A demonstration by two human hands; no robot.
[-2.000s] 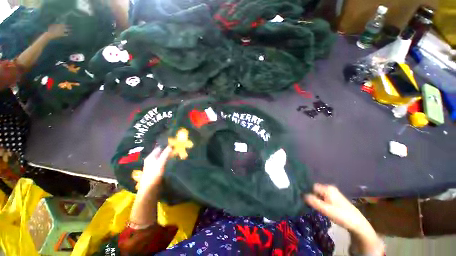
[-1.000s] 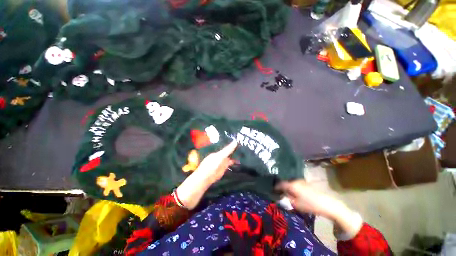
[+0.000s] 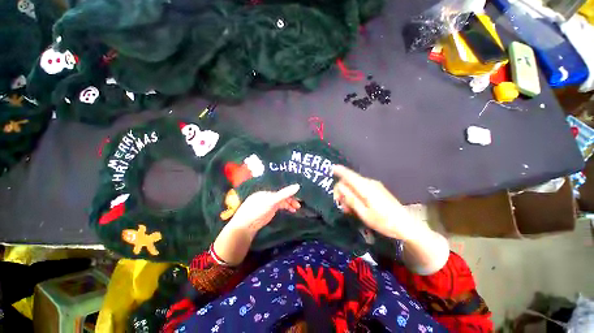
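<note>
A dark green plush ring [image 3: 218,185] with white MERRY CHRISTMAS lettering lies at the table edge and over my apron. My left hand [image 3: 264,211] rests on its middle, fingers pointing right. My right hand [image 3: 368,201] is over its right side, fingertips at the end of the lettering. I cannot tell whether either hand pinches the plush or a needle. A second plush ring [image 3: 107,162] lies flat at the left, with a snowman, a gingerbread man and a red-and-white patch. A red loop [image 3: 316,127] sticks up behind the nearer ring.
Green plush pieces [image 3: 189,55] are heaped at the back. Small black bits [image 3: 369,94] lie right of centre, thread snips [image 3: 208,111] behind the left ring. At right are a white block [image 3: 479,135], a yellow spool [image 3: 505,92], a pale green box [image 3: 524,68] and cartons [image 3: 482,211].
The nearer ring has been drawn onto my lap, uncovering the left ring. My right hand has moved up from the ring's lower right edge to the lettering.
</note>
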